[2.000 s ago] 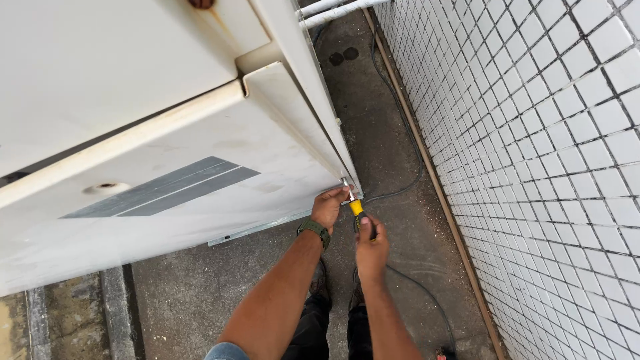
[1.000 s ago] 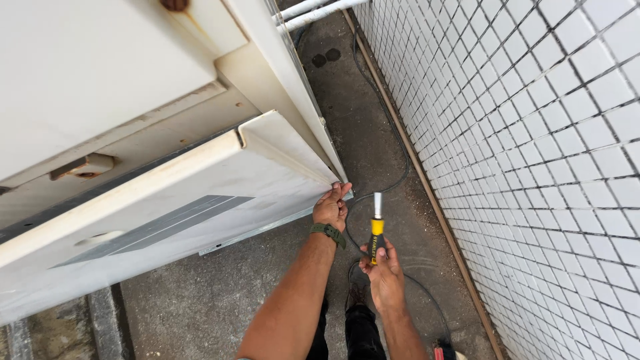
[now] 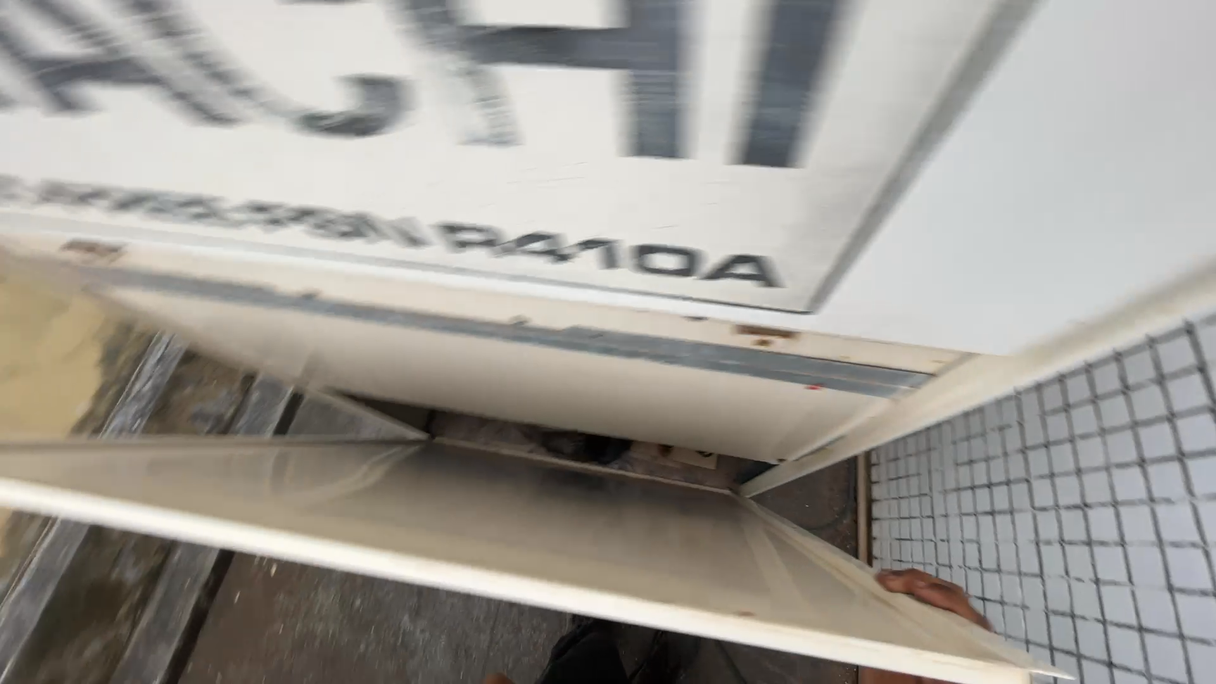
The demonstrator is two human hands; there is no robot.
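Note:
A cream sheet-metal panel (image 3: 570, 532) leans outward from the lower front of a large white metal unit (image 3: 902, 256), its top edge away from the unit and its far edge low near the floor. My right hand (image 3: 926, 589) grips the panel's right side edge, fingers over the rim; the rest of that hand is hidden behind the sheet. Of my left side only a small patch of skin (image 3: 496, 677) shows at the bottom edge, below the panel; what that hand does is hidden. No tool is visible. The picture is somewhat blurred.
A white tiled wall (image 3: 1073, 503) stands close on the right. Concrete ledges (image 3: 199, 598) run along the left. Between panel and unit is a dark gap (image 3: 579, 445) with unclear contents. My dark shoe or trouser leg (image 3: 584, 655) shows below.
The panel has tilted out from the unit. My right hand, which held a yellow-and-black driver with a metal socket, is now on the panel's edge without it in sight. The view has swung strongly.

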